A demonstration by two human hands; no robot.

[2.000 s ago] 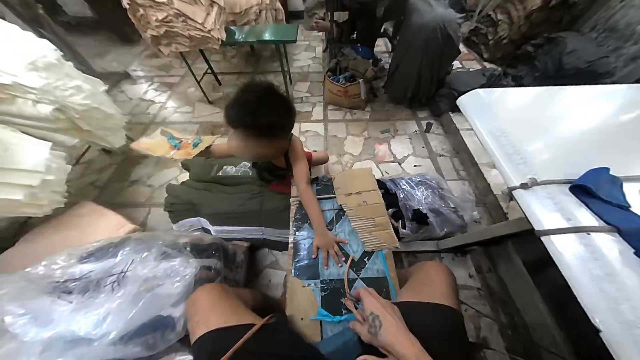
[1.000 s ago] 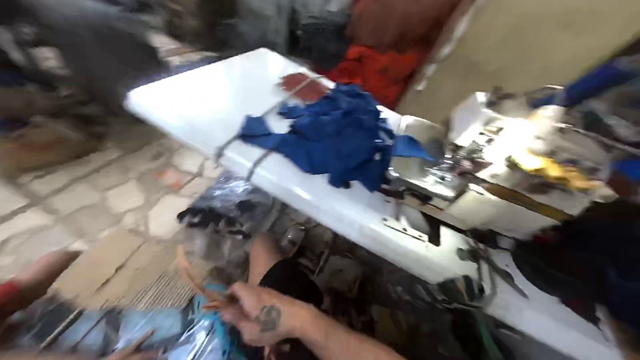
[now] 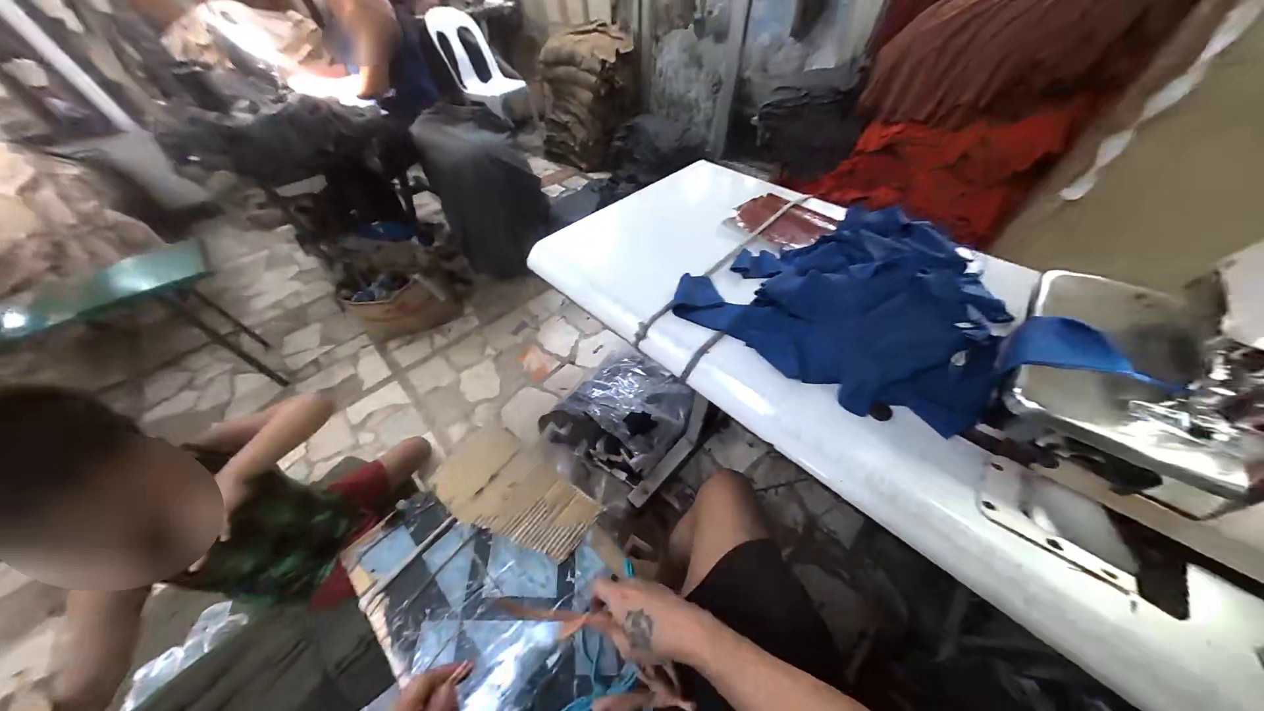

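Note:
My right hand [image 3: 647,622], with a dark mark on its back, grips a thin orange-brown strip [image 3: 538,612] over a flat, plastic-covered board with a blue and black pattern [image 3: 474,642]. Bright blue cord [image 3: 592,657] lies beside and under this hand. At the bottom edge, part of my left hand [image 3: 432,688] shows near the board's near side; whether it holds anything cannot be told. A piece of torn cardboard [image 3: 523,489] lies on the board's far end.
A child [image 3: 276,533] sits close on the left. On the right stands a white sewing table [image 3: 632,237] with blue cloth scraps [image 3: 869,306] and a sewing machine [image 3: 1136,395]. A plastic bag [image 3: 627,405] lies beneath its edge. Farther off are a scrap basket [image 3: 400,306], a green bench [image 3: 109,286] and another person [image 3: 380,59].
The view has swung right since the first frame. The child's hand, which lay on the patterned board two seconds ago, is off it. My right hand still has the strip.

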